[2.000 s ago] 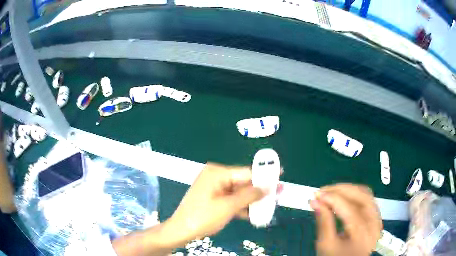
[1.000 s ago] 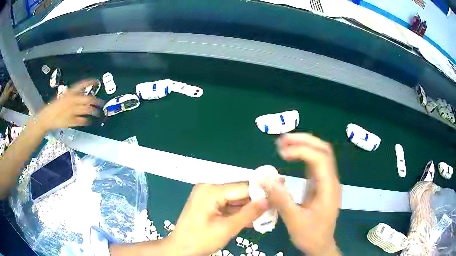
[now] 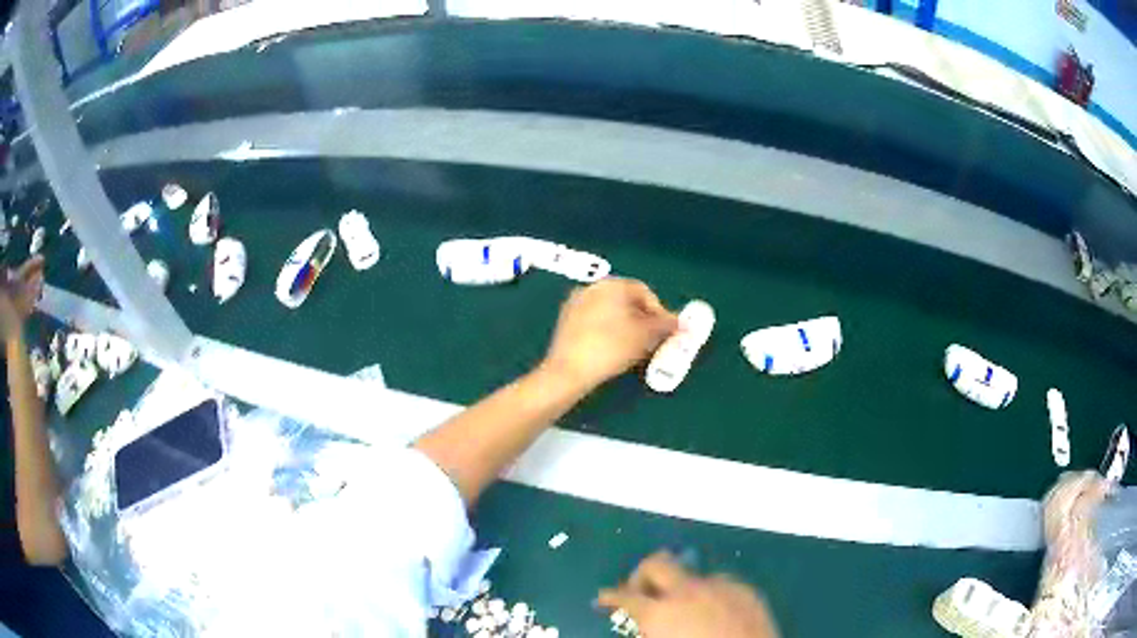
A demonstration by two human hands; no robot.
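My left hand [image 3: 614, 332] is stretched out over the green belt, its fingertips at a white base plate [image 3: 681, 348]; whether it still grips the plate I cannot tell. My right hand [image 3: 692, 601] is low, cut off by the bottom edge and blurred, over the near ledge beside small white fittings [image 3: 503, 619]. What its fingers hold is hidden. One small white piece [image 3: 557, 541] lies alone on the ledge. A white body shell [image 3: 793, 345] with blue marks lies on the belt right of the plate.
More shells and plates lie along the belt [image 3: 412, 337]. A smartphone [image 3: 171, 454] lies on the left clear bag [image 3: 293, 464]. Stacked plates [image 3: 980, 611] and a bag of pinkish parts [image 3: 1066, 548] are at the right. Another person's arm [image 3: 30, 436] is at the left edge.
My left hand has moved forward with the plate, from above the ledge to the belt. My right hand has left the plate and dropped toward the fittings. The other person's hand has withdrawn left.
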